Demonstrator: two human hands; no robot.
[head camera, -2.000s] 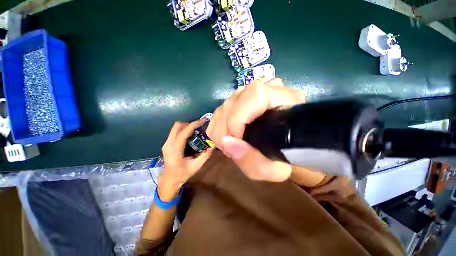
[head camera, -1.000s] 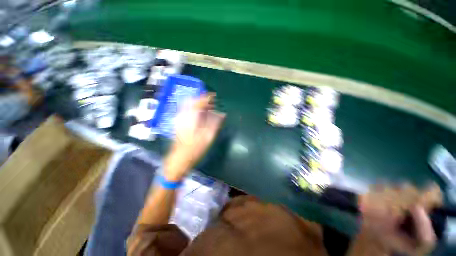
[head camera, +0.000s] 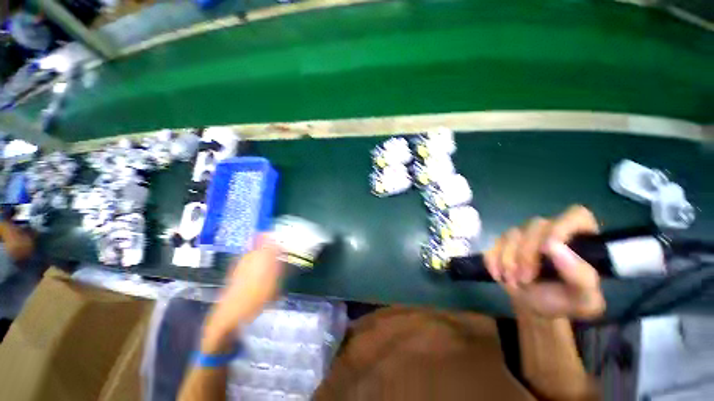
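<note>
My left hand (head camera: 249, 283), blurred and with a blue wrist band, is just below the blue screw bin (head camera: 239, 205). Its fingertips are at one end of a blurred white and yellow plug assembly (head camera: 301, 241), which it appears to grip low over the bench; the exact finger contact is unclear. My right hand (head camera: 548, 265) is closed around the black electric screwdriver (head camera: 618, 255), which lies nearly level and points left. Its front end is beside the lowest assembly in a row of plug inner assemblies (head camera: 452, 189). The bit cannot be made out.
Two white housings (head camera: 651, 191) lie at the right. White parts (head camera: 117, 200) are piled at the left, beside a white strip (head camera: 190, 223). A pale rail (head camera: 329, 128) borders the green conveyor (head camera: 391, 70). A cardboard box (head camera: 59, 337) and clear tray (head camera: 282, 345) are below the bench edge.
The view has swung left and steadied. My left hand has left the bin, and a plug assembly now shows at its fingertips. My right hand still holds the screwdriver, now away from my left hand.
</note>
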